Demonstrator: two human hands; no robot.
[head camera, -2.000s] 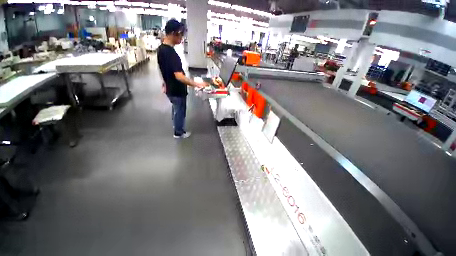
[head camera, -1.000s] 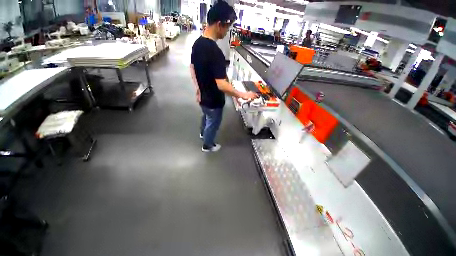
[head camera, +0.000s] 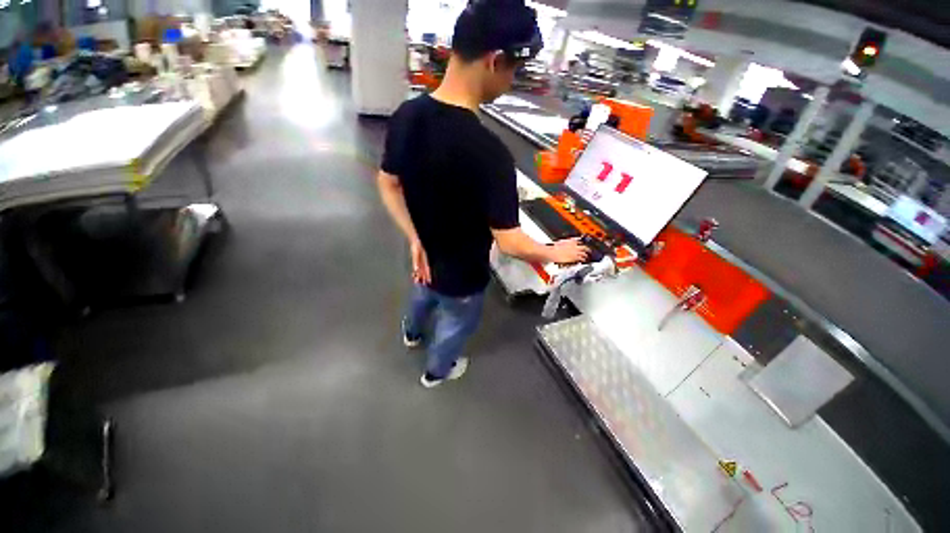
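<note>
Neither of my hands is in view. In front of me, the operator console's screen (head camera: 641, 185) shows a red "11" on white. Below it are a black keyboard (head camera: 549, 218) and an orange button panel (head camera: 594, 231). An orange-red tool pocket (head camera: 713, 281) is on the machine side. A pale square panel (head camera: 801, 380) stands out from the white side nearer me. The dark cutting bed (head camera: 833, 281) runs along the right.
A person in a black shirt (head camera: 453, 187) stands at the console, one hand on its panel. A metal step (head camera: 625, 401) runs along the machine. A table with white sheets (head camera: 94, 146) is left. A stool seat (head camera: 23, 416) is cut off at the left edge.
The view has moved closer to the person and console. The screen, seen edge-on before, now shows its face with the red "11". The stool has shifted to the left edge.
</note>
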